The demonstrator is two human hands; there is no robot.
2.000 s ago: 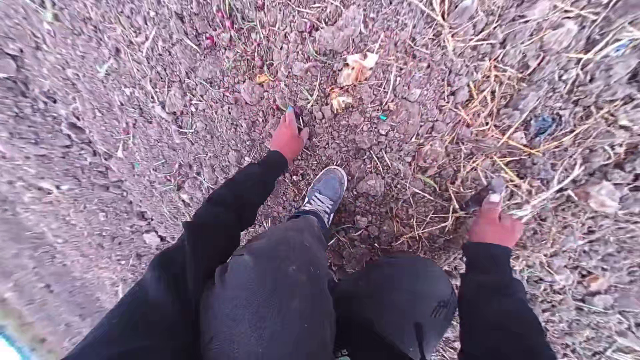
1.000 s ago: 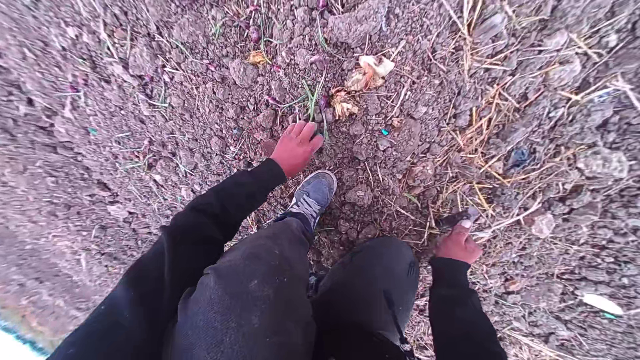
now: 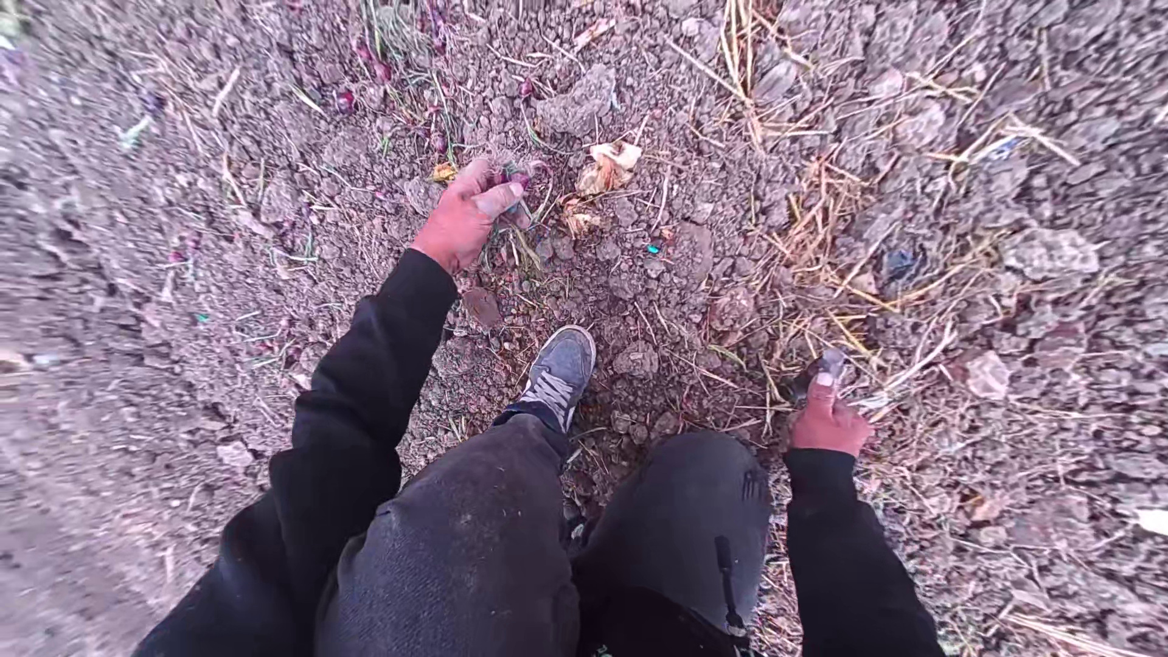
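Note:
My left hand [image 3: 470,214] reaches ahead of the shoe, its thumb and fingers closed on a small red onion [image 3: 516,178] with thin green and dry leaves. Low on the right, my right hand [image 3: 829,415] grips a dark, flat-looking tool [image 3: 817,370] with its thumb on top; the fingers hide much of it, and its kind cannot be told. More small red onions [image 3: 345,101] with green stalks lie on the soil at the upper left, beyond my left hand.
Cloddy dry soil [image 3: 630,310] surrounds a grey lace-up shoe [image 3: 561,365]. Dry straw [image 3: 826,214] is strewn at the right, near a dark blue scrap [image 3: 899,265]. A pale, crumpled dry husk or leaf [image 3: 610,166] lies just right of my left hand. A flat stone [image 3: 482,307] lies below that hand.
My left hand has moved forward from beside the shoe to the green stalks and has taken hold of a red onion. My right hand still holds the dark tool at the right.

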